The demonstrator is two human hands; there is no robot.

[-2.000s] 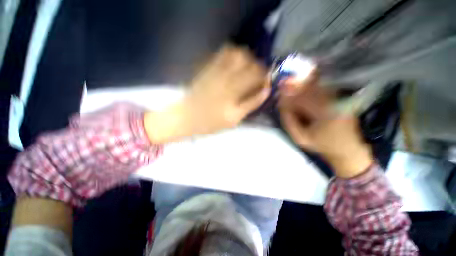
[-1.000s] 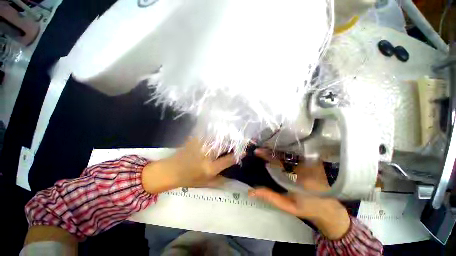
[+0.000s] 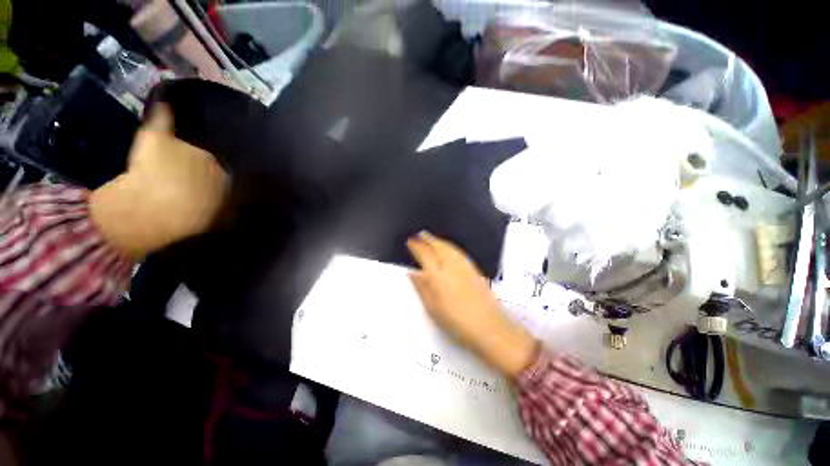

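Black fabric panels [image 3: 364, 205] spread left of the sewing machine [image 3: 728, 237], partly blurred, and hang over the table's left end. My left hand [image 3: 164, 191] is at the far left on the dark cloth, blurred, thumb up; its fingertips are hidden, so its grip is unclear. My right hand [image 3: 455, 296] lies with its fingers apart on the fabric's near edge and the white table, left of the needle area [image 3: 616, 314]. White frayed fringe [image 3: 619, 246] hangs over the machine head.
Scissors with black handles [image 3: 696, 362] lie right of the needle area. A ruler strip [image 3: 464, 378] runs along the near table edge. A clear plastic bag [image 3: 582, 64] is behind the machine. A light blue tub [image 3: 278, 36] and a bottle [image 3: 123, 64] are at the upper left.
My left hand has moved from near the needle to the far left. My right hand has moved left, away from the needle area. The view has shifted left, showing more fabric and the tubs behind.
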